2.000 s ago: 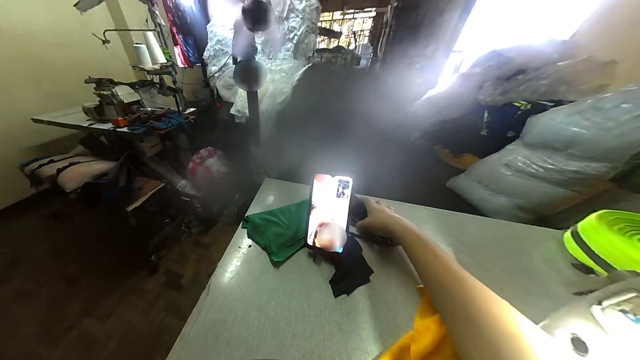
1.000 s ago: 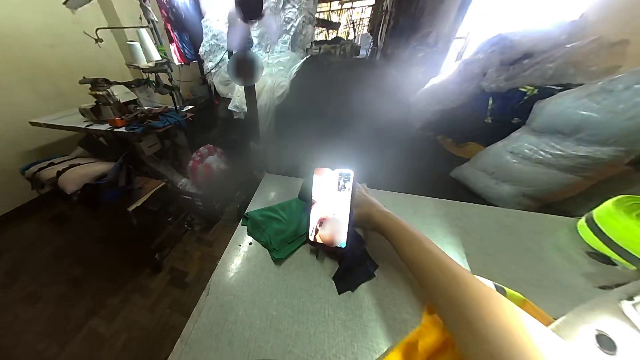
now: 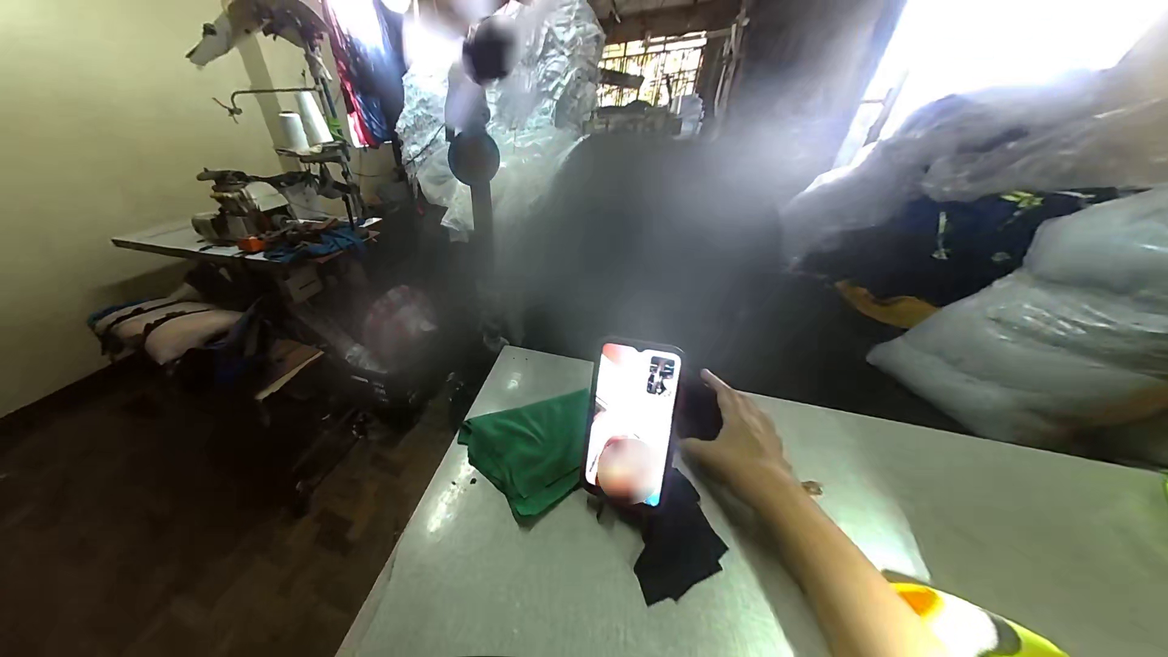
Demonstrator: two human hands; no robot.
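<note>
A smartphone [image 3: 632, 424] with a lit screen stands nearly upright on the pale worktable [image 3: 529, 593]. Just right of it is my right hand [image 3: 741, 438], thumb and fingers spread around a dark thing [image 3: 698, 406] behind the phone; whether the hand grips that thing is unclear. Folded green cloth [image 3: 538, 452] lies against the phone's left side. Below the phone a piece of black cloth [image 3: 680, 547] rests on the table. Yellow and white material [image 3: 958, 620] shows beyond my forearm at the lower right. My left hand is out of the frame.
Sewing machine [image 3: 233, 214] and thread cones [image 3: 303, 123] stand on a second table at left. Large plastic-wrapped bundles [image 3: 1058, 319] are piled at right. Beyond the worktable's far edge is a large dark shape, blurred by haze. A cushioned seat [image 3: 173, 328] sits below the machine table.
My right hand was close behind the phone's right edge one second ago; now it is farther right, with its fingers spread. The phone and the green cloth remain in place.
</note>
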